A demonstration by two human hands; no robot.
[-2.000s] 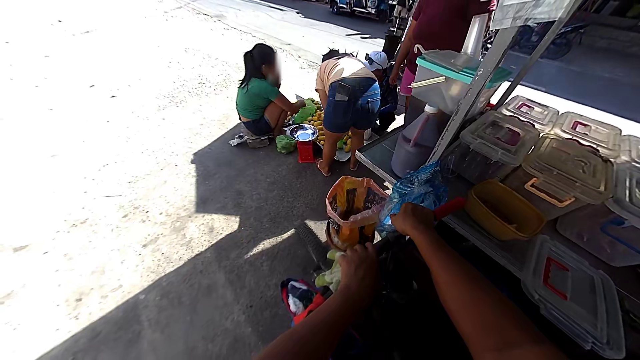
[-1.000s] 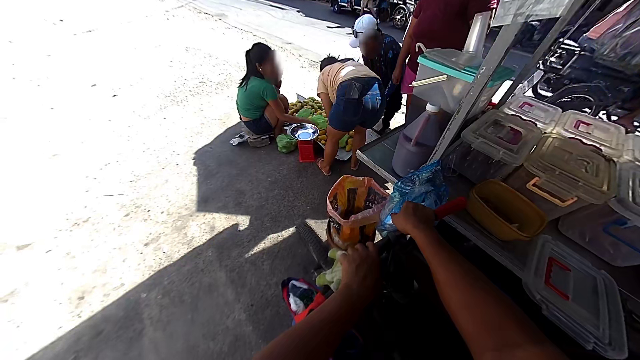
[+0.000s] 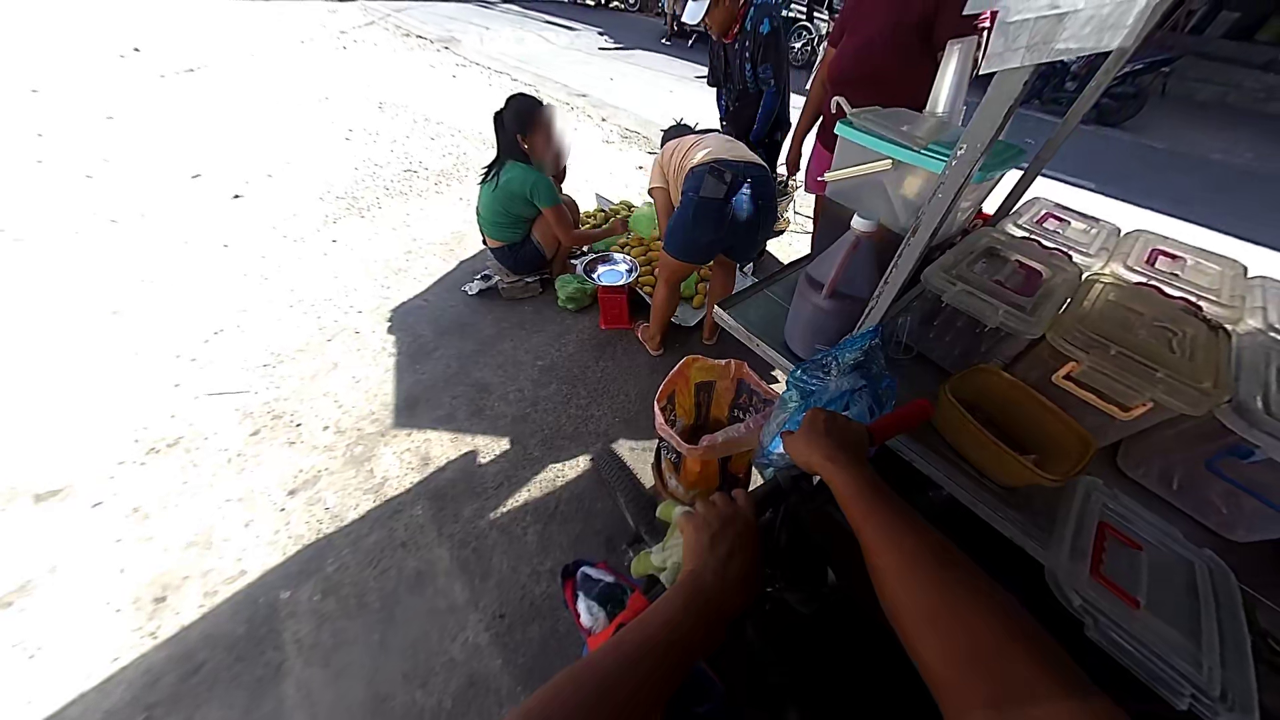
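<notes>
My left hand (image 3: 720, 535), fingers curled, is low in the middle beside a bundled pale green cloth (image 3: 662, 552); what lies under its palm is hidden. My right hand (image 3: 825, 440) is closed around a handlebar with a red end grip (image 3: 900, 422), right against a crumpled blue plastic bag (image 3: 840, 385). Beyond my hands stands an orange and black printed sack (image 3: 705, 420) with its mouth open. The knobbly tire of a wheel (image 3: 625, 490) shows at the sack's left. A red, white and dark cloth (image 3: 605, 600) hangs below my left hand.
At right, a stall counter (image 3: 765, 325) bears lidded clear plastic boxes (image 3: 1140, 340), a yellow-brown basin (image 3: 1010, 425) and a jug of dark liquid (image 3: 835, 290). Ahead, several people gather around yellow fruit (image 3: 640, 250) on the ground, beside a red scale (image 3: 614, 305) with a metal pan.
My hands have kept their places. Beyond the fruit, the person in the white cap, low down two seconds ago, now stands upright. The crouching person in green has drawn one hand toward the face.
</notes>
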